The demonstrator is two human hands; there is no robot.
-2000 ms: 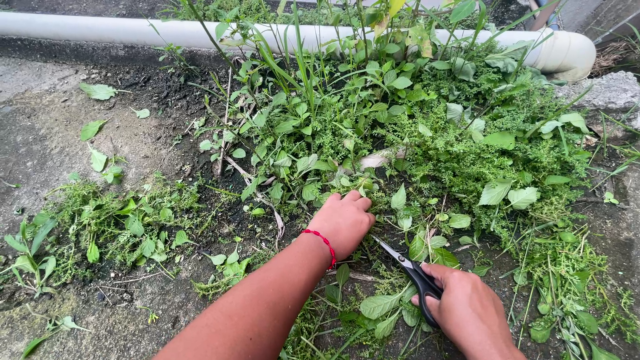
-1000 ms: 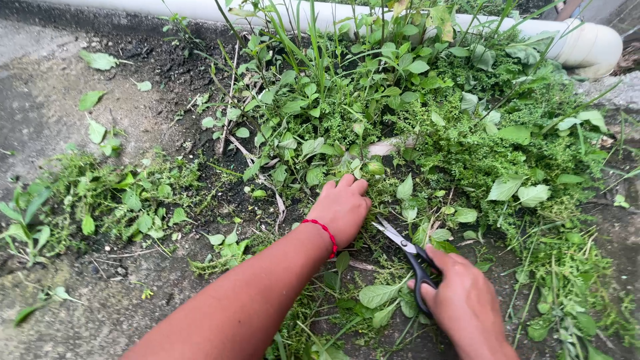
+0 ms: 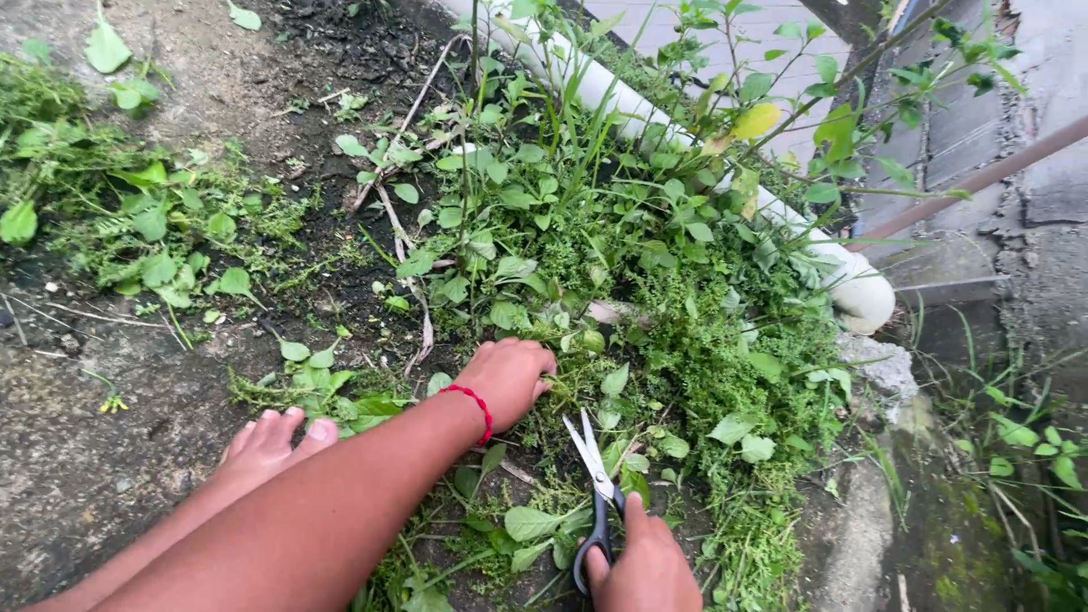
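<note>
My left hand (image 3: 508, 382), with a red braided bracelet (image 3: 476, 406) at the wrist, reaches into the low green weeds (image 3: 595, 263). Its fingers curl around some thin stems at the near edge of the patch; the fingertips are partly hidden. To its lower right, my right hand (image 3: 644, 557) holds scissors (image 3: 602, 484) with black handles. The metal blades stand slightly apart, pointing up toward the weeds beside my left hand. Cut or loose leaves (image 3: 531, 523) lie around the scissors.
A white pipe (image 3: 625, 98) runs diagonally behind the weeds, its elbow end (image 3: 863, 297) at the right. A bare foot (image 3: 270, 446) rests on the rough concrete (image 3: 110, 459) beside my left forearm. More weeds (image 3: 153, 212) lie at the left; a brown rod (image 3: 977, 183) slants at upper right.
The view has turned and come nearer, bringing the foot into sight. My left hand remains low at the weeds, and the scissors remain in my right hand with blades apart.
</note>
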